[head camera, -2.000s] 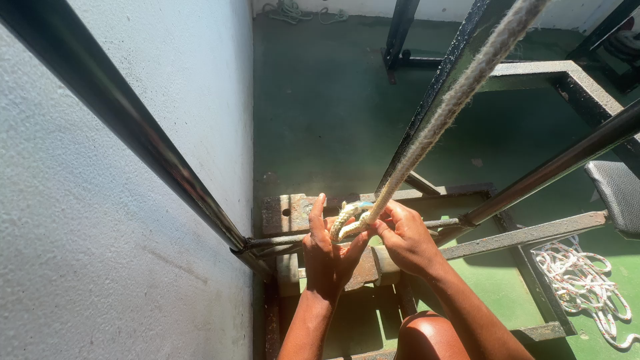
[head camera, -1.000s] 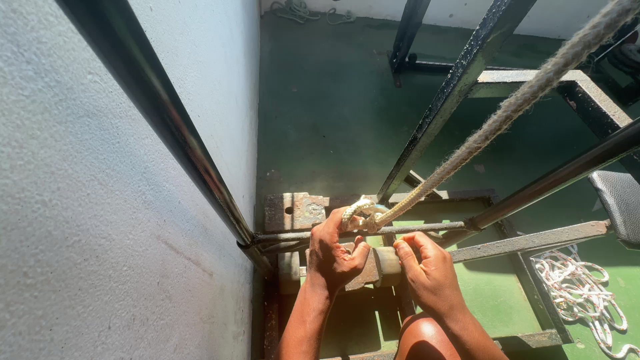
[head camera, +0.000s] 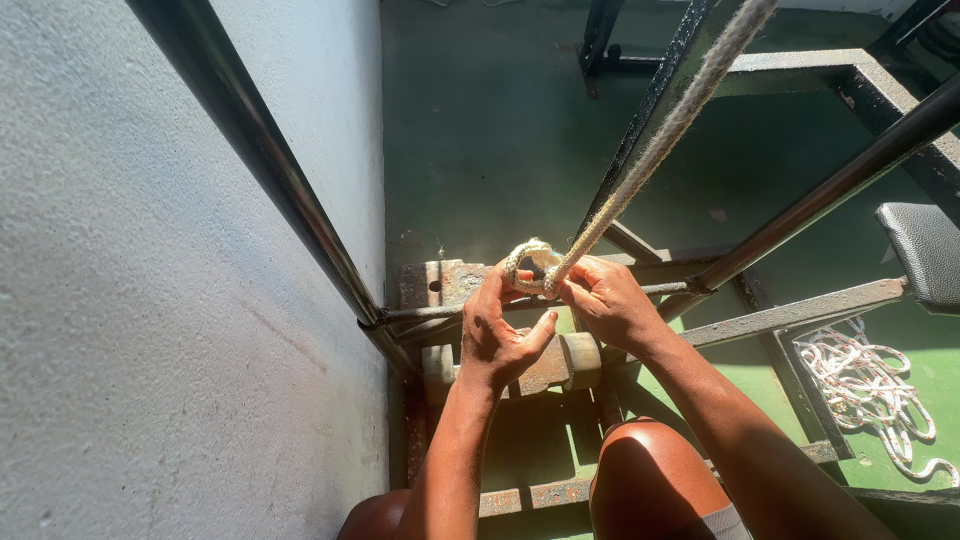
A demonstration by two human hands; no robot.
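Note:
A thick braided rope [head camera: 660,154] slants down from the top right to a loop with a knot [head camera: 534,264] at its lower end. My left hand [head camera: 499,330] has its fingers at the left side of the loop, its thumb raised apart below. With thumb and fingers my right hand [head camera: 606,300] pinches the rope at the knot's right side; the fingertips are partly hidden. Just behind and below the loop runs a thin metal crossbar [head camera: 427,313]. Under my hands lies a rusty metal block [head camera: 544,371] with a pale roller [head camera: 581,360] at its right end.
A white wall [head camera: 300,390] and a black metal post [head camera: 262,150] stand at the left. Another dark bar [head camera: 825,187] slants at the right, near a black padded seat [head camera: 926,255]. White flecked rope [head camera: 862,382] lies coiled on the green floor [head camera: 480,150]. Metal frame members surround my knees.
My right hand, apart from the rope loop one second ago, has moved up and now grips the rope at the knot. The loop stands more open than before.

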